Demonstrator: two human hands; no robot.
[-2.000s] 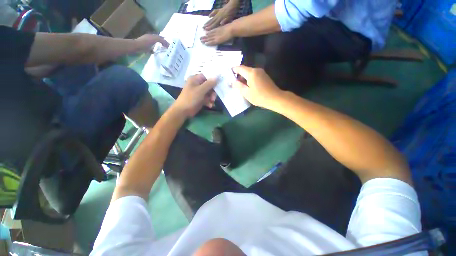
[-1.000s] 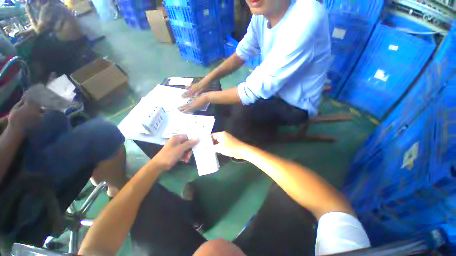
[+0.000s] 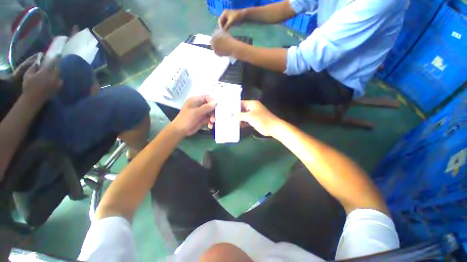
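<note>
A white folded leaflet [image 3: 227,120] is held upright in the air above my lap, now a narrow strip. My left hand [image 3: 196,115] pinches its left edge. My right hand [image 3: 254,117] holds its right edge. Beyond it, a white stack of sheets [image 3: 197,61] lies on a low dark box [image 3: 233,72] with a ribbed surface. A printed folded piece [image 3: 178,84] with rows of black marks stands on the stack's near left part.
A person in a light blue shirt [image 3: 343,43] sits beyond the stack, hands raised together. Another person's hands [image 3: 42,79] hold paper at the left. An open cardboard box [image 3: 123,37] stands behind. Blue crates [image 3: 422,66] line the right. A chrome chair base [image 3: 97,179] is at lower left.
The sheet in my hands has gone from a wider, slanted shape to a narrow upright strip. The hands of the person across have lifted off the stack and come together.
</note>
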